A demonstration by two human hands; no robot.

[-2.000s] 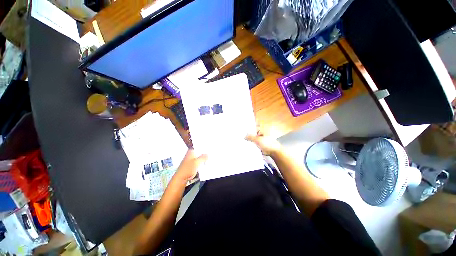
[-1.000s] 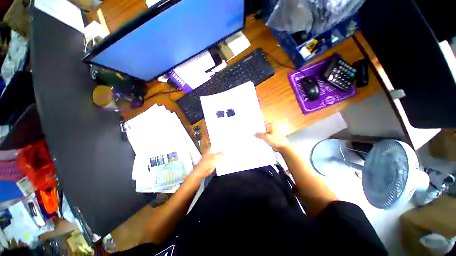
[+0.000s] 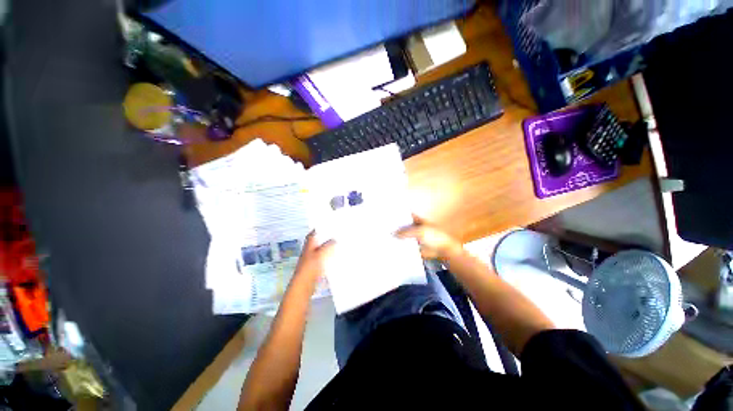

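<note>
A bundle of white printed sheets (image 3: 366, 241) is held over the desk's front edge, above my lap. Its top page shows two small dark garment pictures. My left hand (image 3: 312, 261) holds its left edge, with the thumb on top. My right hand (image 3: 432, 241) holds its right edge, thumb on top. The fingers under the sheets are hidden. An uneven paper stack (image 3: 249, 217) lies to the left on the desk, with garment pictures and a table on a page near its bottom end.
A black keyboard (image 3: 418, 112) lies beyond the sheets, below the monitor (image 3: 297, 32). A purple mouse pad (image 3: 548, 181) bears a mouse (image 3: 556, 154) and calculator (image 3: 604, 135). A blue basket (image 3: 546, 76) stands behind. A fan (image 3: 631, 303) is at right. A dark partition (image 3: 88, 177) runs along the left.
The view has turned and moved closer to the desk. The bundle now sits nearer the left stack, touching or overlapping its edge in view. Both hands keep their hold.
</note>
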